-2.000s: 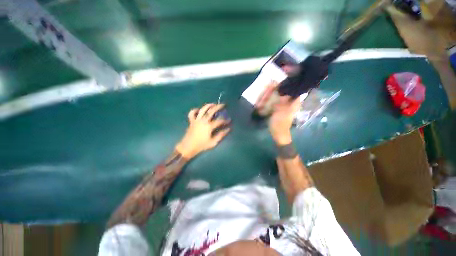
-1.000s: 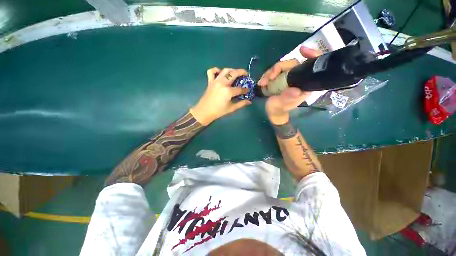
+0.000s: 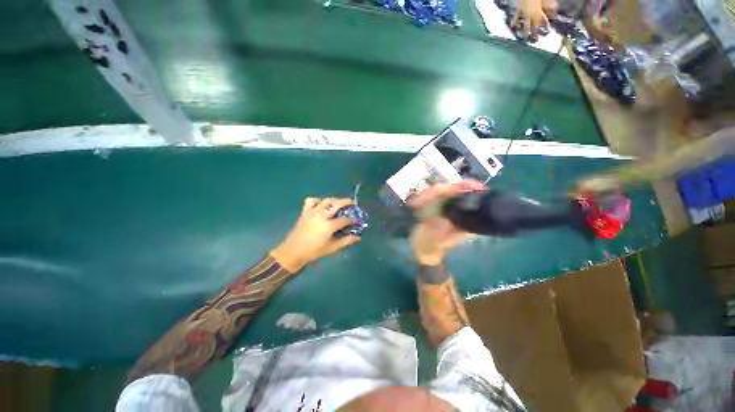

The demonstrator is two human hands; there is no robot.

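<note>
A round blue patterned unit point(image 3: 351, 220) sits on the dark green bench, held by the fingers of my left hand point(image 3: 317, 228). A thin white cord point(image 3: 357, 191) sticks out of its far side. My right hand point(image 3: 439, 224) is closed around the black electric screwdriver point(image 3: 508, 216), which is blurred and lies nearly level, its nose pointing left. The tip is too blurred to make out and is apart from the unit. The screw feeder point(image 3: 441, 163), white and black, stands just beyond my right hand.
A red bag point(image 3: 603, 216) lies at the bench's right, partly behind the driver's hanger. A white rail point(image 3: 306, 138) separates the bench from the green belt point(image 3: 322, 88). A blue unit point(image 3: 483, 125) sits by the feeder. Another person's hand point(image 3: 532, 16) is at the top. Cardboard boxes point(image 3: 564, 330) are below.
One second ago the driver's nose was against the blue unit; now it is drawn away to the right. The left hand still holds the unit. The view has shifted, showing more of the belt.
</note>
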